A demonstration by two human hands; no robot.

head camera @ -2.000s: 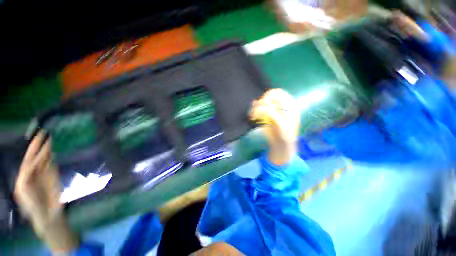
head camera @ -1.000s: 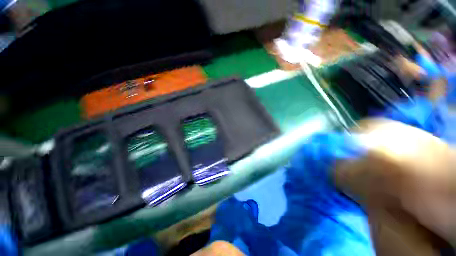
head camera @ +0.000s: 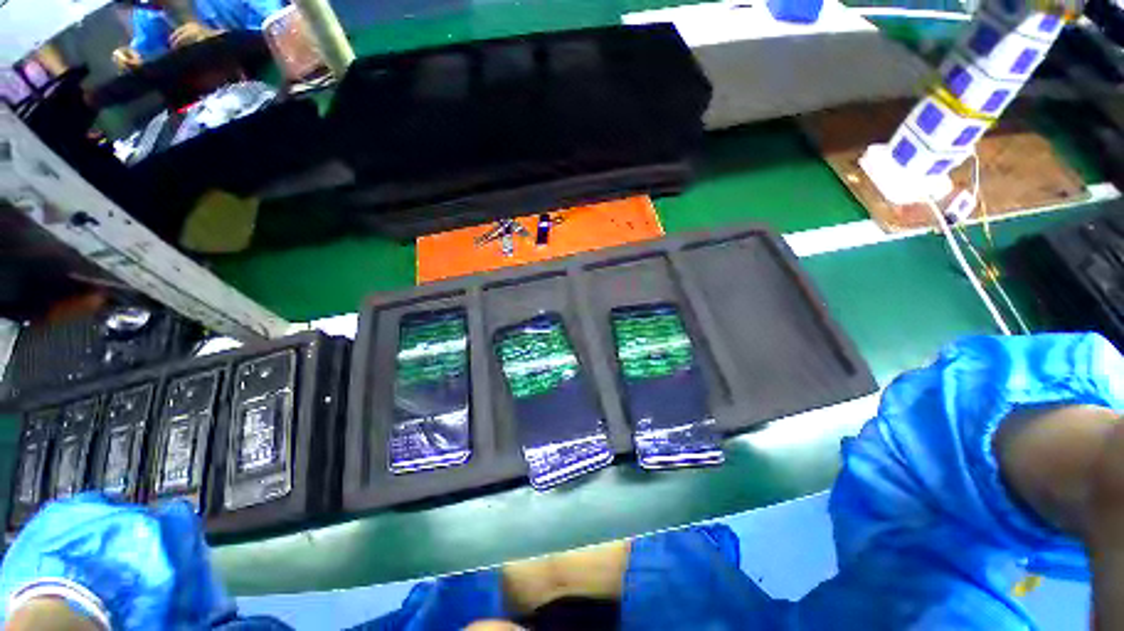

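Observation:
A black foam tray lies on the green bench, holding three dark phones with green screen patterns; its rightmost pocket is bare. The left phone lies within its pocket. The middle phone is askew and the right phone sits low; the lower ends of both lie over the tray's front edge. My right hand is cut off at the right edge, with only bare skin beyond the blue cuff showing; its fingers are not visible. At the lower left only my left sleeve and a sliver of wrist show.
A second tray with several open-back phones adjoins on the left. Behind are an orange mat with small metal pieces, a black stack and a pale metal post. A white-purple power tower with cables stands right.
Both hands have left the tray they were at two seconds ago; the left is now out of the picture. The view has shifted and sharpened, showing more of the left tray.

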